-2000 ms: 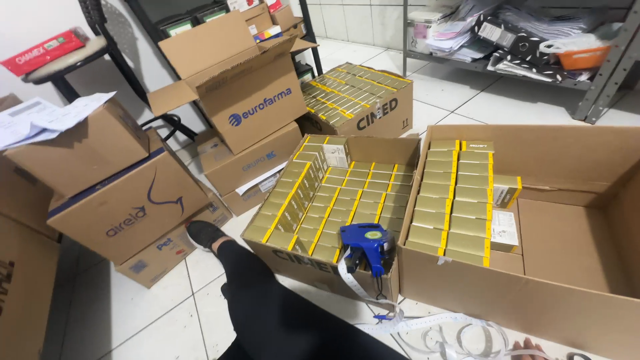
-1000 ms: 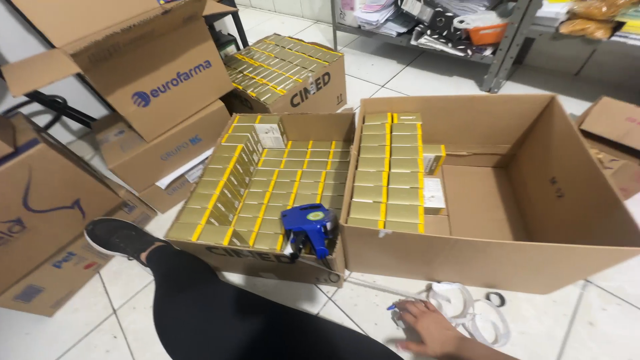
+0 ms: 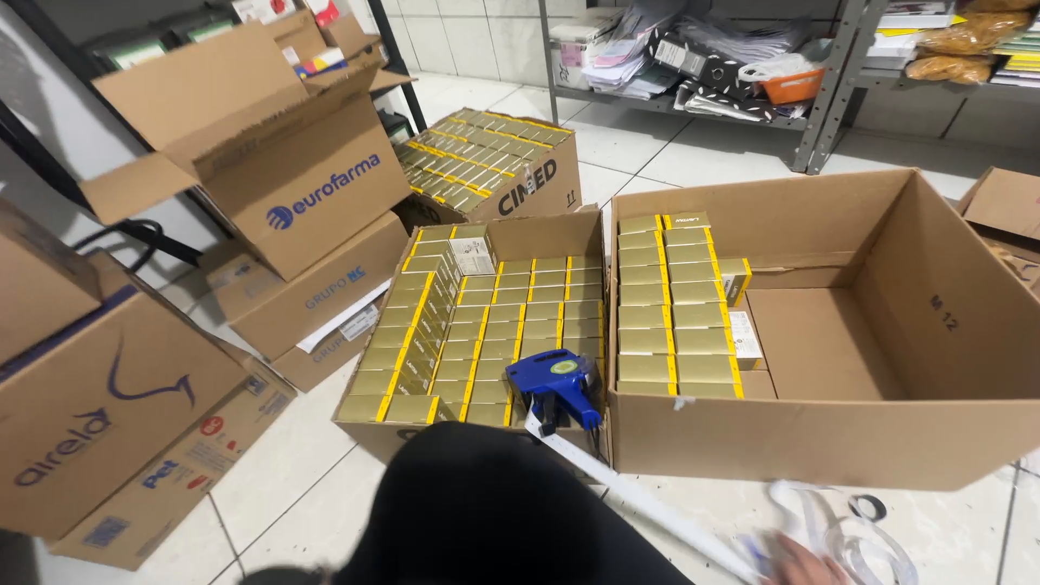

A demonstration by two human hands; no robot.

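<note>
My right hand (image 3: 800, 561), blurred and cut off by the bottom edge, is low on the right beside loose white label strip (image 3: 873, 544). A straight length of the strip runs from there up to a blue price labeling gun (image 3: 561, 378). The gun rests on gold-and-yellow product boxes (image 3: 496, 333) at the front right of an open carton (image 3: 544, 236). More such boxes (image 3: 678, 317) fill the left side of a larger open carton (image 3: 780, 435); two stand beside them with pale faces showing. Whether my right hand grips the strip cannot be made out. My left hand is out of view.
My dark-clothed knee (image 3: 487, 504) is in front of the middle carton. Stacked cardboard boxes (image 3: 301, 211) stand at left. Behind is another carton (image 3: 540, 183) full of gold boxes. A metal shelf (image 3: 691, 110) holds papers. A small black ring (image 3: 868, 508) lies on the tiles.
My right hand has come into view since two seconds ago. The strip by the gun, which hung loosely then, now stretches straight toward the hand. My leg is now bent up in front of the carton.
</note>
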